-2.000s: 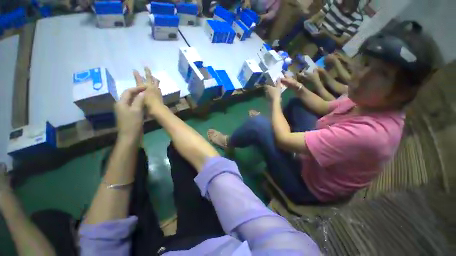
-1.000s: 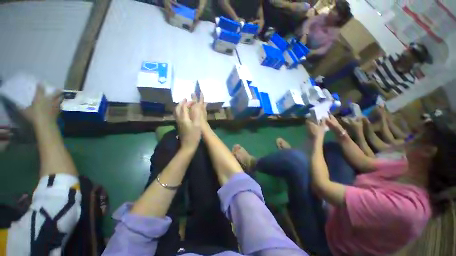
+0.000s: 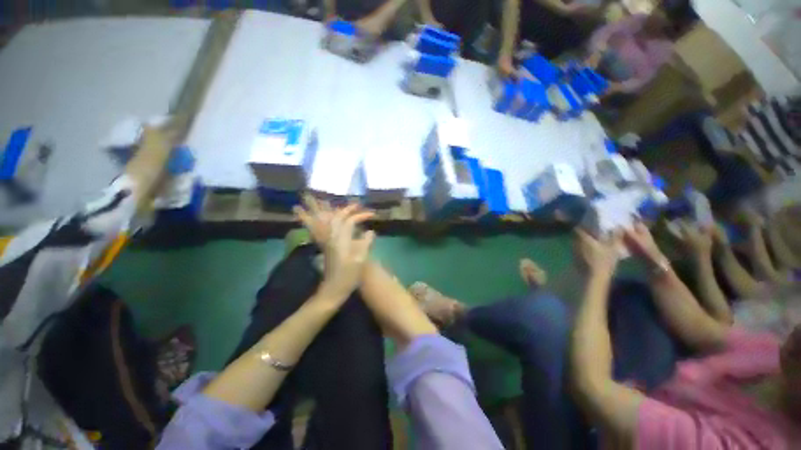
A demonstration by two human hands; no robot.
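My left hand [image 3: 347, 255] and my right hand [image 3: 318, 220] overlap in front of the table edge, above my lap. Their fingers are spread and blurred, and I see no item in them. Just beyond them, two low white blocks sit at the table edge, a left one [image 3: 335, 172] and a right one [image 3: 385, 178]. To their left stands a white carton with a blue printed top [image 3: 281, 160]. To their right, white and blue cartons [image 3: 452, 176] stand close together, with blue panels upright beside them.
The white tabletop [image 3: 351, 97] has a wooden edge. More blue-and-white cartons [image 3: 430, 66] stand at the far side near other workers' hands. A neighbour's arm [image 3: 149, 167] reaches over the table at left. A worker in pink [image 3: 694, 404] holds a white item at right.
The view has swung left. The thin upright piece seen at my fingertips a second ago no longer shows there. My fingers have spread, and the left neighbour's arm now reaches further over the table.
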